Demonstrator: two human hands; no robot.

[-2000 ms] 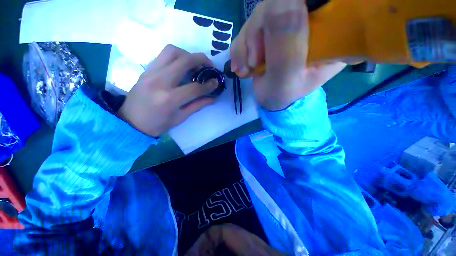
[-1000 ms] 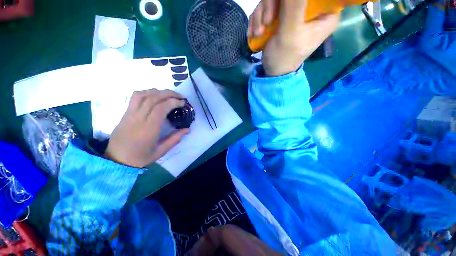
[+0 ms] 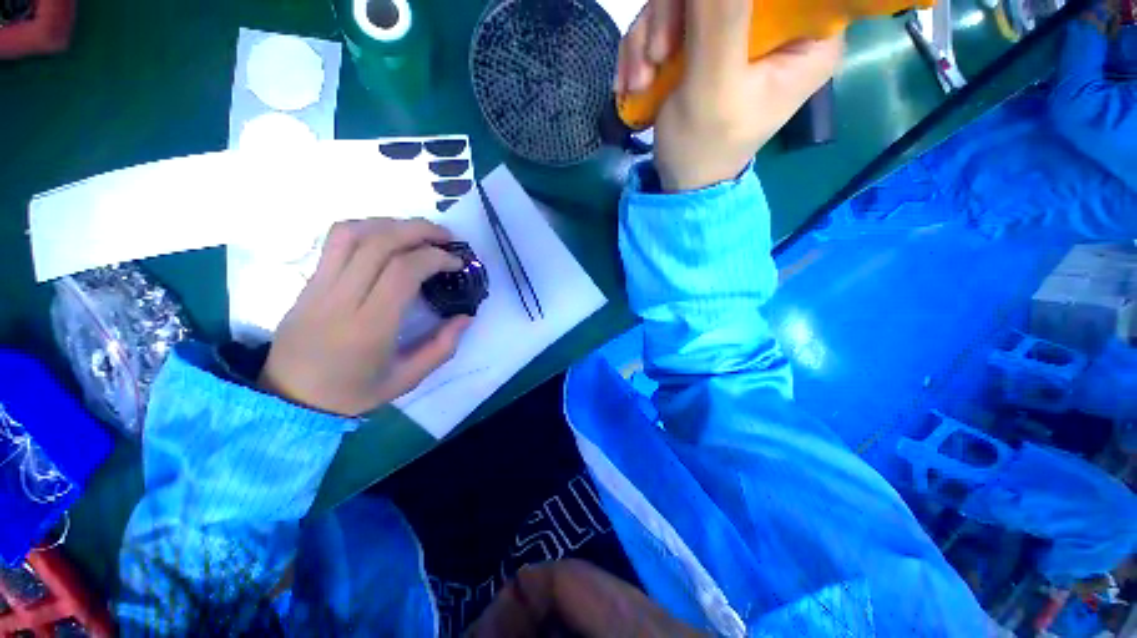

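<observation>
My left hand (image 3: 362, 312) holds the black, glossy, round watch case (image 3: 455, 282) between thumb and fingers over the white paper sheet (image 3: 549, 274). My right hand (image 3: 723, 100) is closed around the orange electric screwdriver (image 3: 792, 23), beside the dark screw tray (image 3: 546, 81). The screwdriver's black nose points down at the tray's right edge; its tip is hard to make out. Dark tweezers (image 3: 509, 249) lie on the paper, right of the case, touched by neither hand.
A white strip with black half-moon pads (image 3: 137, 206) crosses a sheet with round white stickers (image 3: 284, 72). A tape roll (image 3: 382, 18) is at the back. A clear parts bag (image 3: 119, 337), blue box (image 3: 50, 436) and red tray (image 3: 50, 598) are left. Pliers-like tools (image 3: 935, 44) lie far right.
My right hand and the screwdriver have moved from above the case, away to the screw tray. The view has shifted, and my left hand still holds the case.
</observation>
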